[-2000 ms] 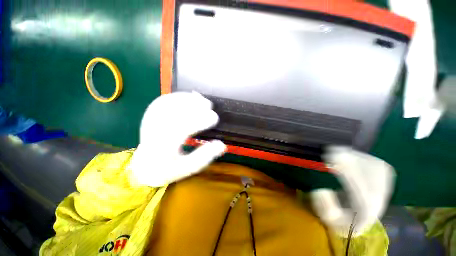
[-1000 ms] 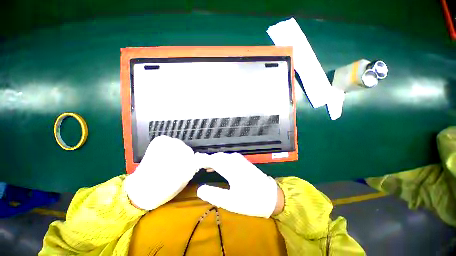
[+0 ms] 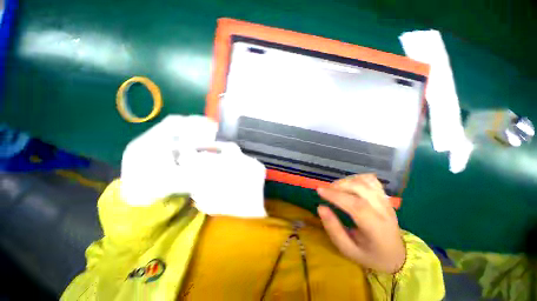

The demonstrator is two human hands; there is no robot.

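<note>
A silver laptop lies underside up, its dark vent grille towards me, on an orange tray. My left hand, in a white glove, is at the tray's near left corner and holds a loose white glove. My right hand is bare, its fingers apart, with fingertips at the laptop's near edge towards the right. Whether they touch it I cannot tell. The picture is blurred.
A yellow tape roll lies left of the tray on the green bench. A long white strip lies at the tray's right side. Rolls in clear wrap lie further right. Blue and pale yellow cloth shows at the lower edges.
My right hand was gloved and is now bare. The loose glove is now in my left hand. My hands have moved apart. The view has turned and shifted.
</note>
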